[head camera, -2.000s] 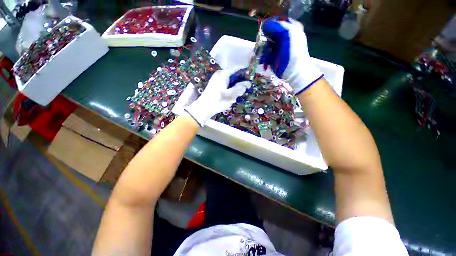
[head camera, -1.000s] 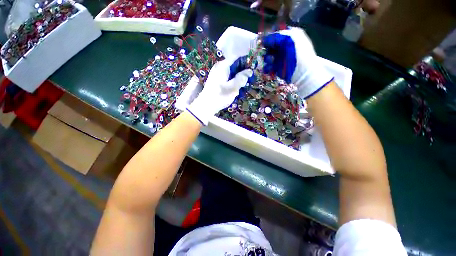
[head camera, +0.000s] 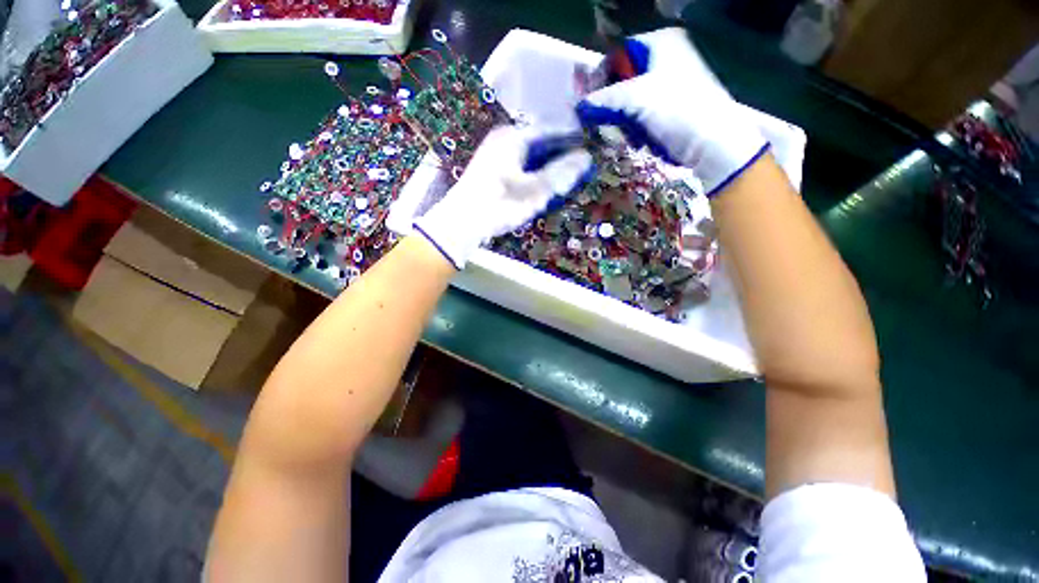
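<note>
My left hand (head camera: 507, 188), in a white glove with blue fingertips, is over the left part of the large white foam box (head camera: 604, 325). Its fingers are curled; blur hides what lies between them. My right hand (head camera: 684, 114), gloved alike, is over the box's back part, close to the left fingertips. It is shut on a small tool with a red part (head camera: 622, 62), partly hidden. Loose circuit boards (head camera: 615, 256) with wires and white discs are heaped in the box. A stack of green panels (head camera: 348, 171) with red wires lies left of the box.
A second foam box (head camera: 108, 108) full of boards is at the far left. A shallow foam tray (head camera: 308, 37) with red contents is behind. Loose wired parts (head camera: 963, 233) lie on the green bench (head camera: 570, 393) at right. An open carton (head camera: 165, 296) is below the bench.
The upright piece seen between my hands earlier no longer shows clearly. My right hand has turned, and the red part of the tool now shows. The whole view has shifted slightly.
</note>
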